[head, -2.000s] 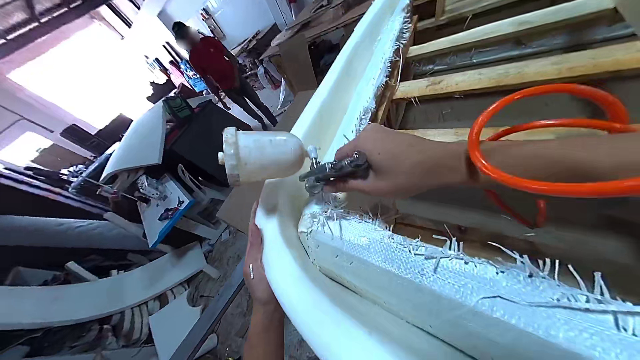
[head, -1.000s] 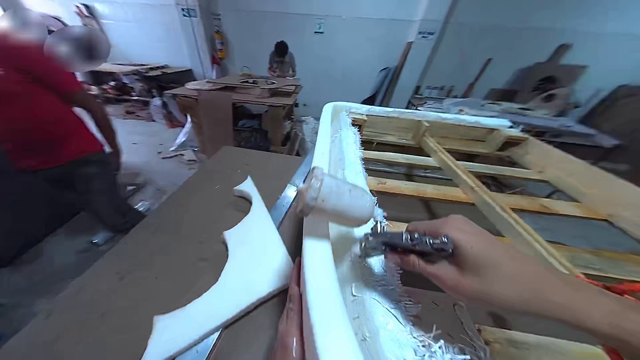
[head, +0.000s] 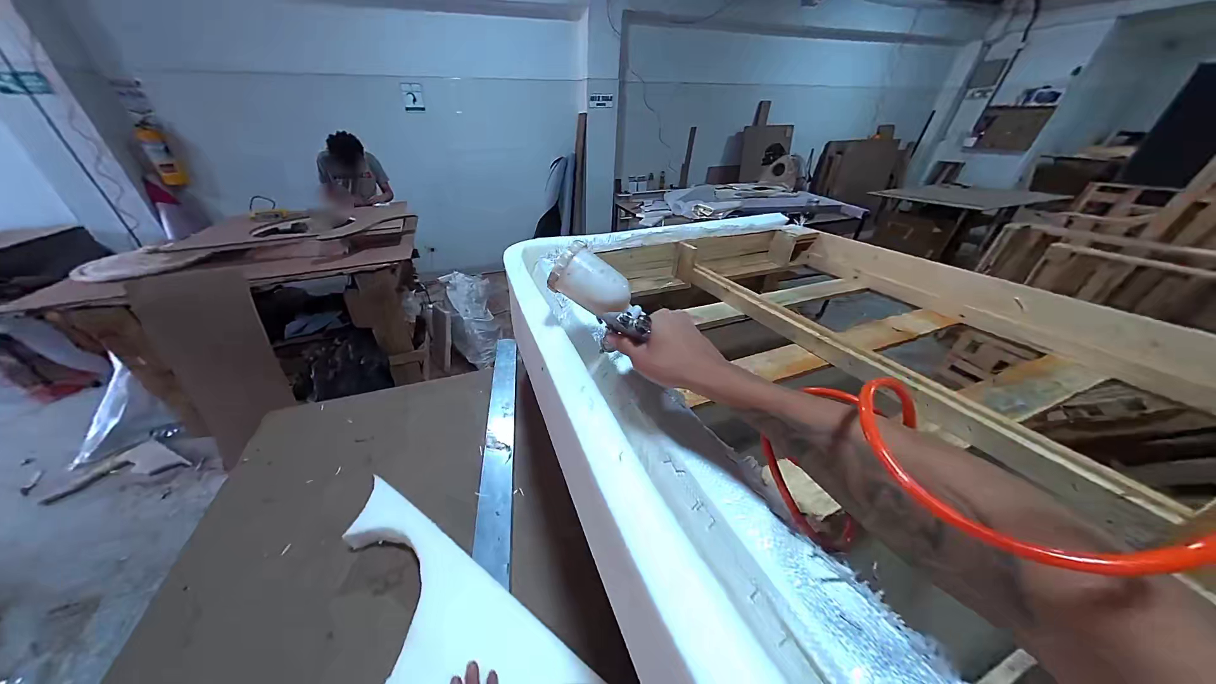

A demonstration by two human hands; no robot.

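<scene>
My right hand (head: 665, 347) is closed round a metal spray gun (head: 627, 325) with a translucent cup (head: 591, 279), held over the inner side of the white foam edge (head: 608, 503) of a wooden frame (head: 760, 309). Woven white webbing (head: 817, 579) runs along that side, with staples beside it. An orange coiled air hose (head: 893, 465) loops around my right forearm. Only the fingertips of my left hand (head: 474, 674) show at the bottom edge, over a white foam offcut (head: 475, 608); whether they touch it I cannot tell.
A metal straightedge (head: 497, 465) lies on the brown board (head: 313, 513) left of the frame. Beyond it, a person (head: 351, 176) is at a wooden workbench (head: 275, 252). Slatted wooden frames (head: 1121, 237) stand at the right, and a cluttered table (head: 741, 204) is at the back.
The view has swung widely. My left hand was against the foam edge earlier; now its fingertips are at the bottom over the offcut. The spray gun has stayed in my right hand.
</scene>
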